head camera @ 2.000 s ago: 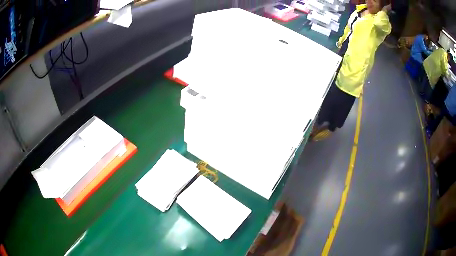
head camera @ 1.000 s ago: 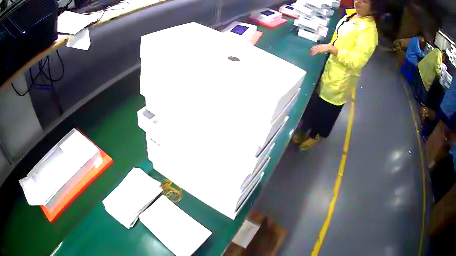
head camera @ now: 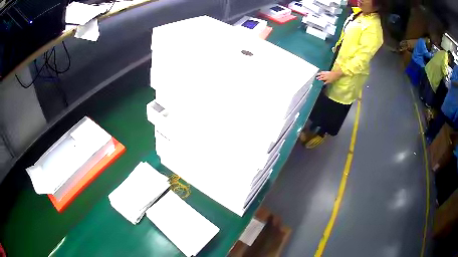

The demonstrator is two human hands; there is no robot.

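Note:
Neither of my hands is in view. A tall white stack of box inserts [head camera: 216, 100] stands on the green bench, with a dark finger hole in its top. In front of it lie two piles of white leaflets, a left pile [head camera: 139, 191] and a right pile [head camera: 182, 222], touching or nearly touching. Yellow rubber bands [head camera: 179, 185] lie between the piles and the stack. At the left, an open white insert [head camera: 73, 154] rests on a red line tray [head camera: 88, 176]. Print on the leaflets cannot be made out.
A person in a yellow coat [head camera: 359, 55] stands beyond the stack, one hand at the bench edge. More red trays [head camera: 277, 15] and white stacks [head camera: 321, 17] are at the back. A brown carton [head camera: 268, 238] is below the bench edge. Papers and cables are at upper left.
The view has shifted, so the tall stack shows further left than two seconds ago and its layered side is plainer. The person in yellow has lowered a hand to the bench edge.

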